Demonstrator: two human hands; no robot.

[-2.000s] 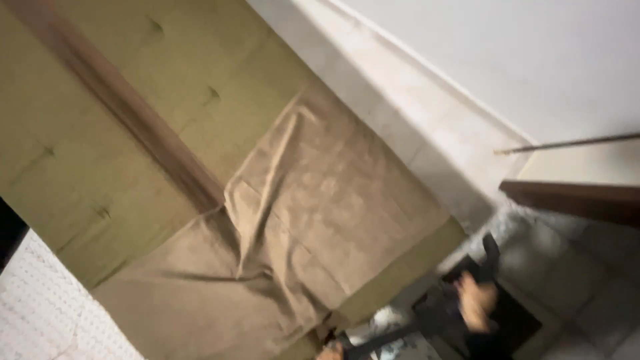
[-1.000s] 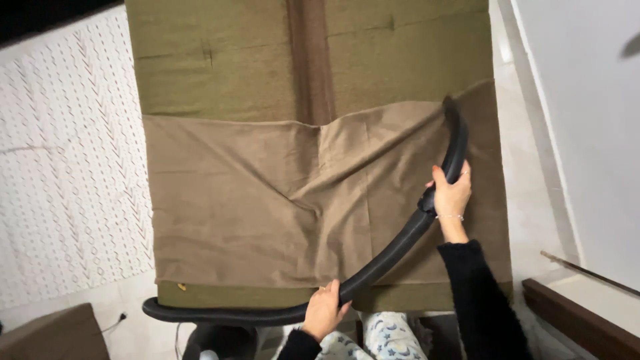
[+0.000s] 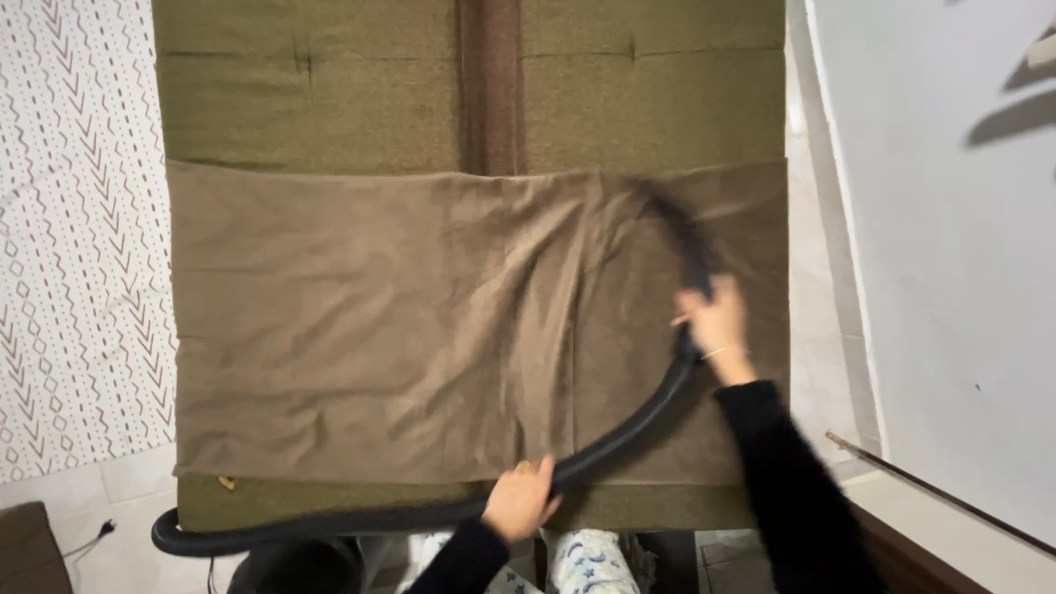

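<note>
My right hand (image 3: 716, 326) grips the upper part of a black vacuum cleaner hose (image 3: 639, 425), where a blurred dark tube rests its end on a brown cloth (image 3: 346, 322). Lower down, my left hand (image 3: 521, 499) is closed around the same hose near the front edge of an olive-green sofa bed cushion (image 3: 371, 107). The cloth lies across the cushion, with creases running toward the tube's tip. From my left hand the hose runs left along the edge and bends at the corner.
A patterned white rug (image 3: 74, 247) lies on the left, with a plug (image 3: 107, 526) on the tiles below it. A dark round container (image 3: 297, 565) stands near my legs. A white wall (image 3: 949, 247) rises at the right, near a thin rod (image 3: 949, 495).
The view has turned and shifted a lot since the first frame. Over the last second, the tube's tip has moved left on the cloth, whose folds have changed shape.
</note>
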